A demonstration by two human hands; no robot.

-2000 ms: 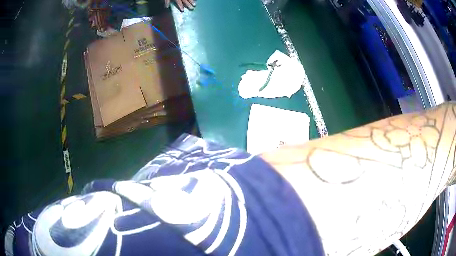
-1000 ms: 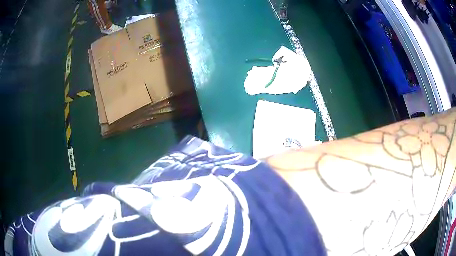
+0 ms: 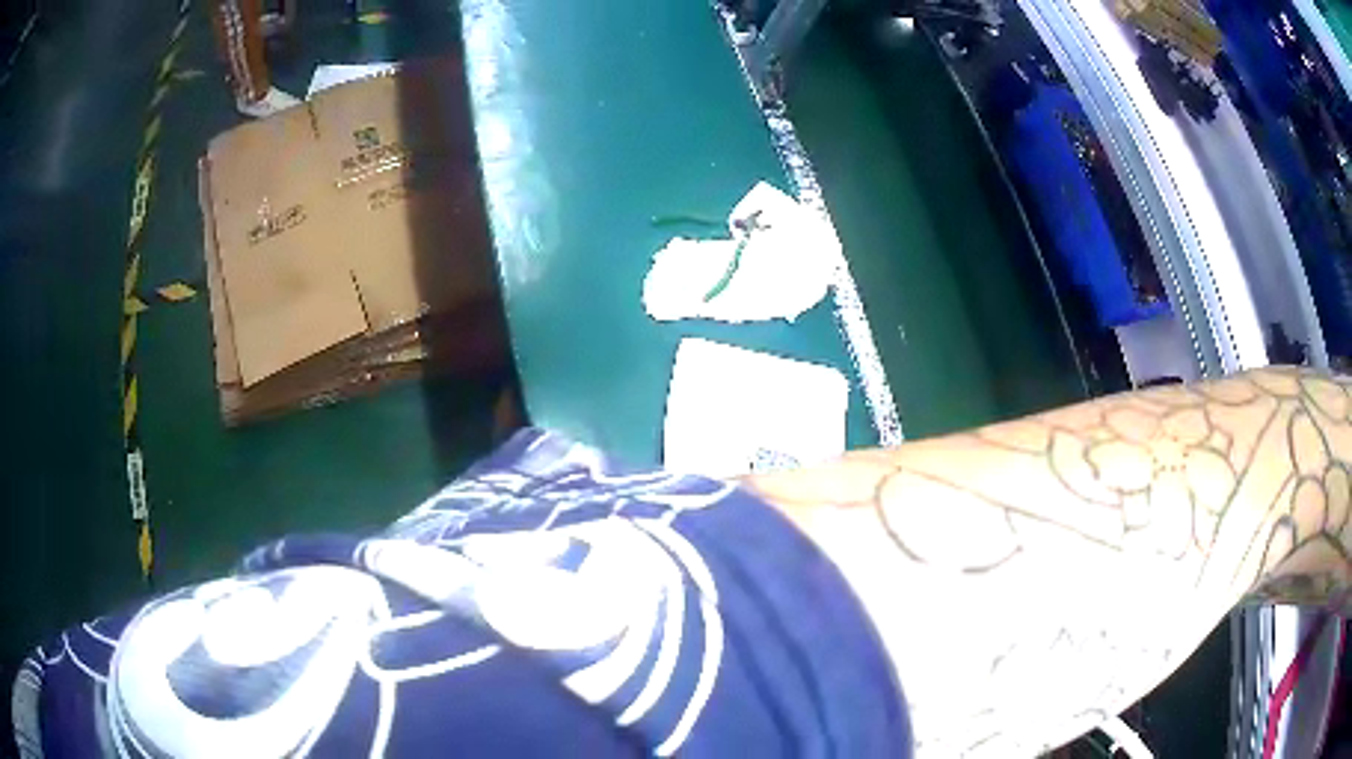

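Observation:
Neither of my hands is in view. A bare, tattooed forearm reaches from a blue and white patterned sleeve to the right edge, where the picture cuts it off before the hand. Nearest in front, a white sheet (image 3: 759, 403) lies on the green bench top (image 3: 586, 178), its lower edge hidden by the arm. Beyond it lies a crumpled white cloth or paper (image 3: 786, 270). Green-handled pliers or snips (image 3: 730, 267) lie on it with the handles spread, one handle reaching past its left side.
A stack of flattened brown cartons (image 3: 304, 237) lies on the floor left of the bench. A person's leg (image 3: 242, 52) stands behind it. Yellow-black tape (image 3: 134, 334) marks the floor. Blue bins (image 3: 1082, 208) and a curved pale rail (image 3: 1157, 163) stand at the right.
The camera view has shifted, so the bench, cartons and sheets sit further left. A grey metal part shows at the top of the bench edge. The sheets and pliers keep their places on the bench.

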